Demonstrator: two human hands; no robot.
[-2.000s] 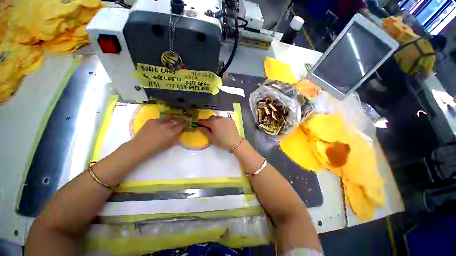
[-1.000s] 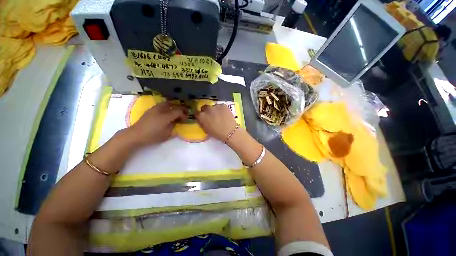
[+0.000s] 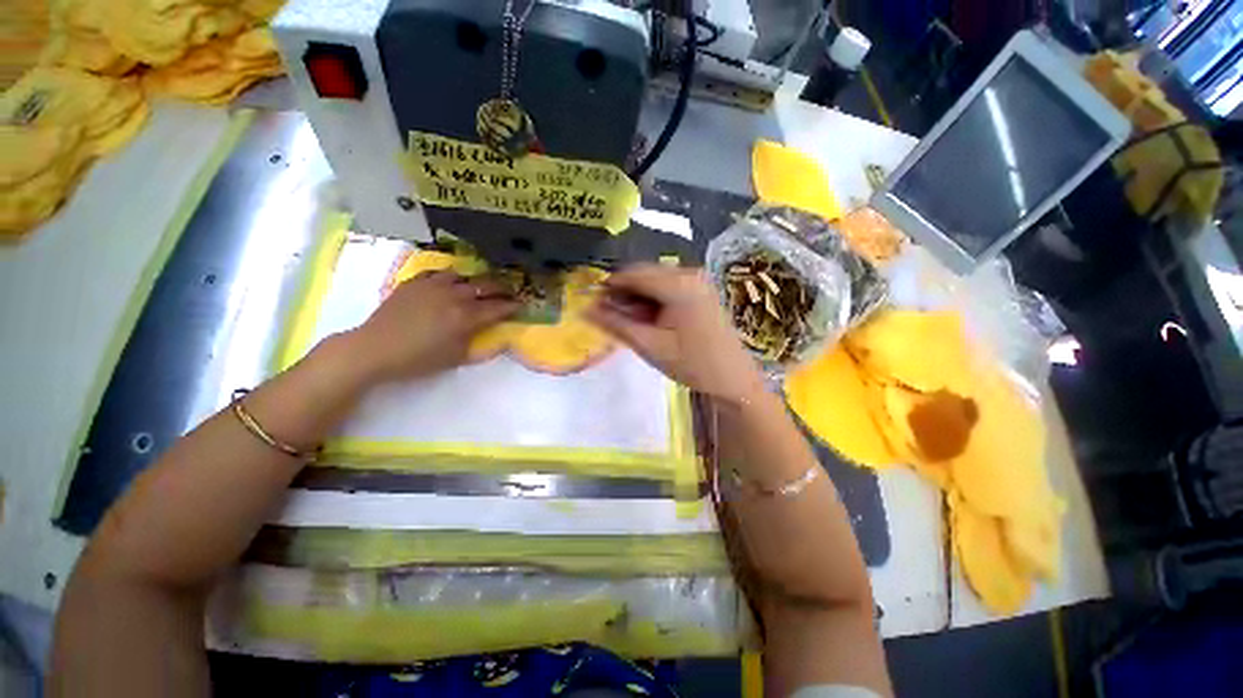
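Observation:
A yellow fabric panel [image 3: 556, 346] lies on the white template [image 3: 545, 409] under the machine head [image 3: 511, 82]. The small grey-green clamp foot [image 3: 540, 297] is over the panel's middle. My left hand [image 3: 430, 322] lies on the panel's left part, fingertips beside the clamp foot. My right hand [image 3: 671, 322] is slightly blurred at the panel's right edge, raised, with its fingers drawn together. Whether it holds something small is hard to tell. A thin dark cord hangs by my right wrist. No label can be made out under the clamp foot.
A clear bag of gold-brown labels [image 3: 772, 303] stands right of the head. Loose yellow pieces [image 3: 995, 436] lie beyond it, below a white-framed screen [image 3: 1006, 147]. A yellow pile [image 3: 82, 109] is at the far left. A metal plate [image 3: 205, 273] lies left of the template.
My right hand has lifted and moved right, away from the clamp foot. My left hand stays by the foot. The view has shifted, and more of the panel's right side shows.

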